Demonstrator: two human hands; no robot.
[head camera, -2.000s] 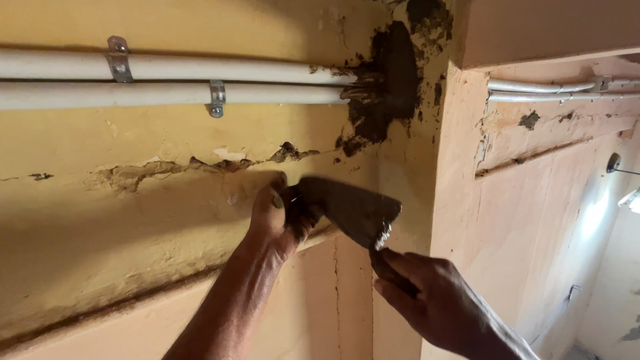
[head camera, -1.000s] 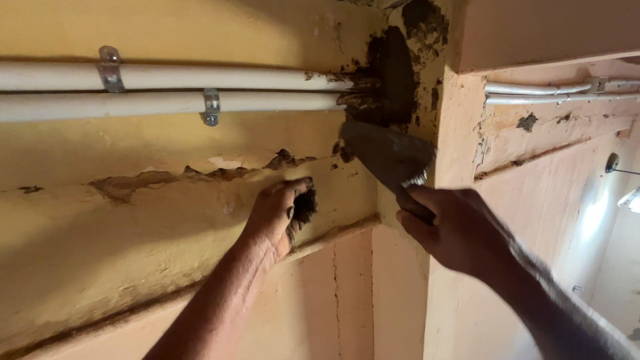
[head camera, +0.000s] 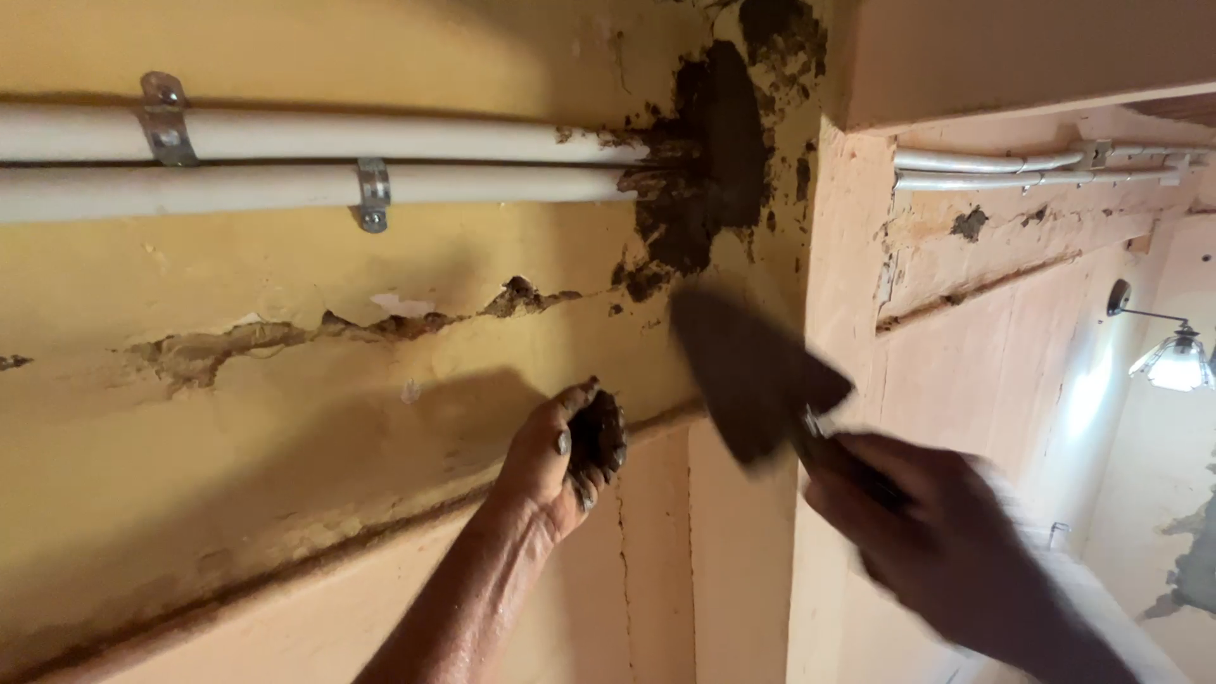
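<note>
My right hand (head camera: 917, 518) grips the handle of a pointed masonry trowel (head camera: 746, 370), whose blade is blurred and tilts up to the left, below the patched corner. Dark wet mortar (head camera: 598, 432) lies in my cupped left hand (head camera: 556, 451), its fingers smeared, to the left of the blade. Fresh dark mortar (head camera: 736, 138) covers the wall where two white plastic pipes (head camera: 456, 182) meet the corner. Mortar smears mark the pipe ends.
Metal pipe clamps (head camera: 374, 195) fix the pipes to the yellow wall. A ragged plaster crack (head camera: 233, 347) runs below them. The wall's corner edge (head camera: 812, 256) stands right of the patch. A lit wall lamp (head camera: 1173, 361) hangs at far right.
The trowel, near my left hand two seconds ago, went up to the wall by the mortar patch, and its blade is now lower, off the patch. My left hand has come away from the blade.
</note>
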